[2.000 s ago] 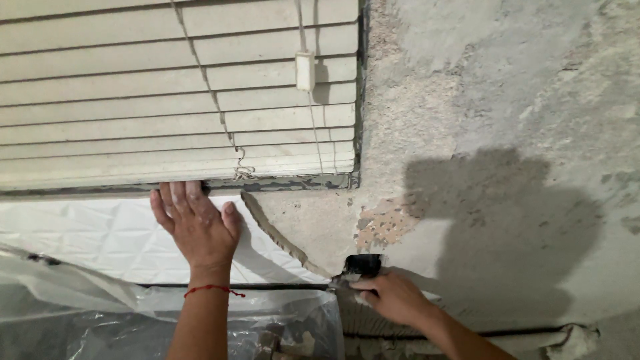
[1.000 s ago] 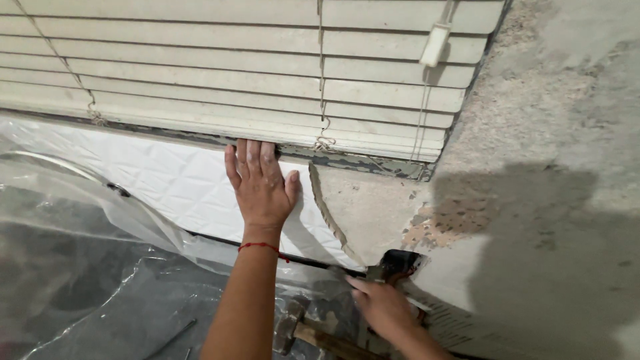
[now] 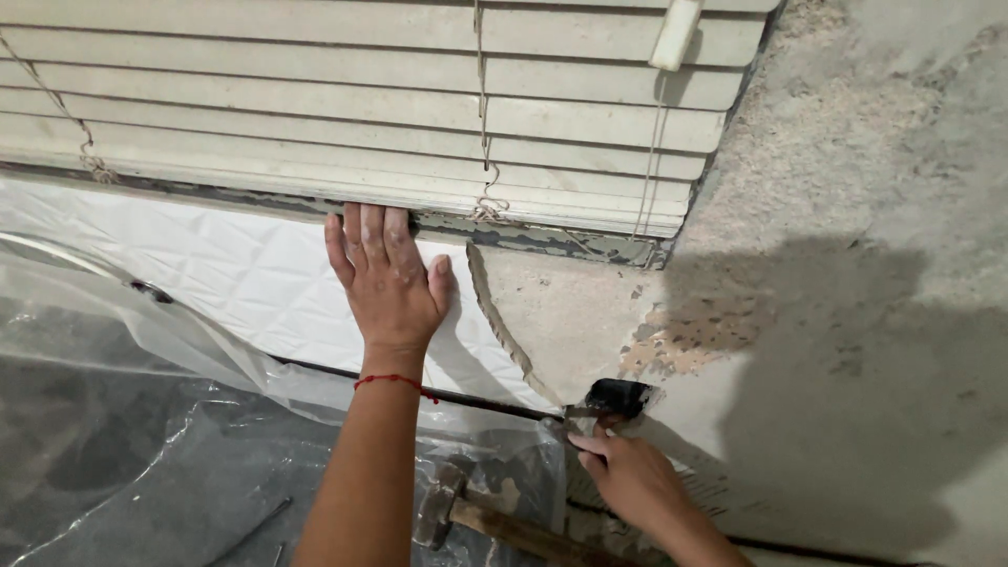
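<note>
My left hand (image 3: 391, 276) lies flat on a white panel with a raised diamond pattern (image 3: 260, 276), its fingertips at the window frame under the blinds. Along the panel's curved right end runs a rough edge of grey adhesive or mortar (image 3: 500, 327). At the panel's lower right corner, my right hand (image 3: 622, 465) grips a small tool with a dark handle (image 3: 555, 429), partly hidden by the fingers; its exact kind cannot be told. Right beside that hand is a black rectangular box (image 3: 620, 398) on the wall.
Window blinds (image 3: 354, 102) with hanging cords fill the top. Clear plastic sheeting (image 3: 157, 441) covers the area below the panel, with a hammer with a wooden handle (image 3: 441, 504) near its right edge. Rough plastered wall (image 3: 850, 157) stands at the right, partly in shadow.
The view has shifted left and down, bringing the hammer into clearer sight. My left hand stays on the panel, and my right hand stays by its lower right corner.
</note>
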